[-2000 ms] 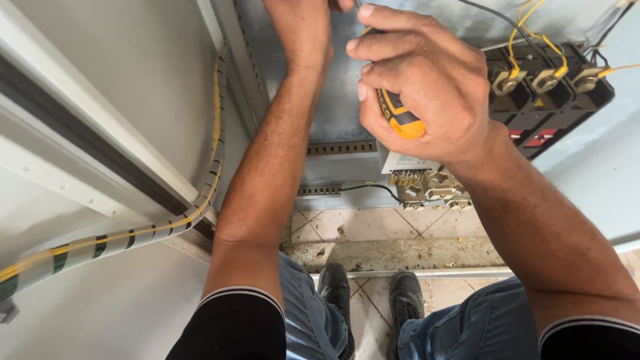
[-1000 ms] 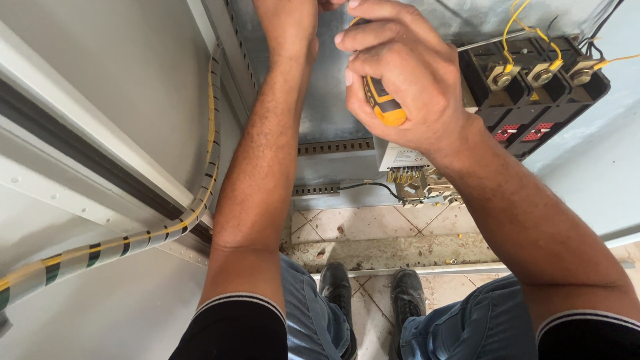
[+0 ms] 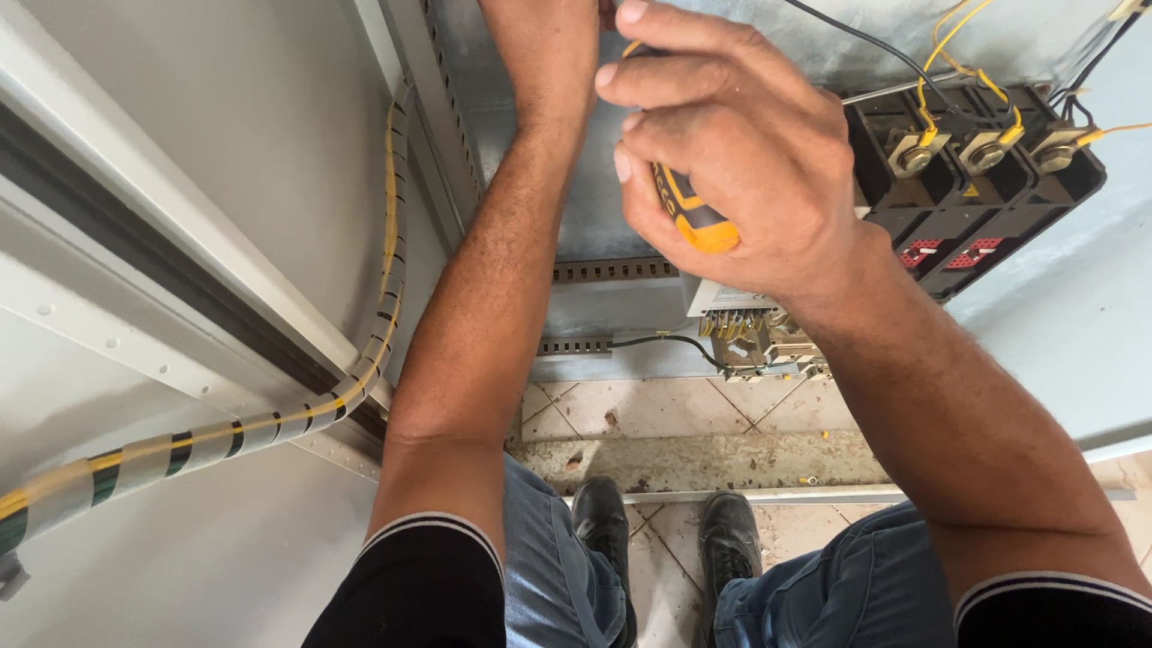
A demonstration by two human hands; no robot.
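Note:
My right hand (image 3: 747,153) is closed around the yellow and black handle of a hand tool (image 3: 691,211), seemingly a screwdriver; the tool's far end lies beyond the top edge of view. Close to it on the left, my left hand (image 3: 549,36) reaches up against the metal back plate of an electrical cabinet, with its fingers mostly cut off by the frame, so what they hold is hidden. Right of my right hand sits a black circuit breaker (image 3: 967,189) with bolted terminals and yellow wires (image 3: 927,108). A black cable (image 3: 864,40) runs above it.
A spiral-wrapped cable bundle (image 3: 297,418) curves along the cabinet door (image 3: 135,504) at left. Slotted metal rails (image 3: 612,270) cross behind my arms. Below my right hand are a white device (image 3: 733,299) and metal terminals (image 3: 742,351). My shoes (image 3: 729,544) stand at the cabinet sill.
Over the two seconds my right hand has shifted slightly up and left with the tool still in its grasp. My left hand remains high by the back plate.

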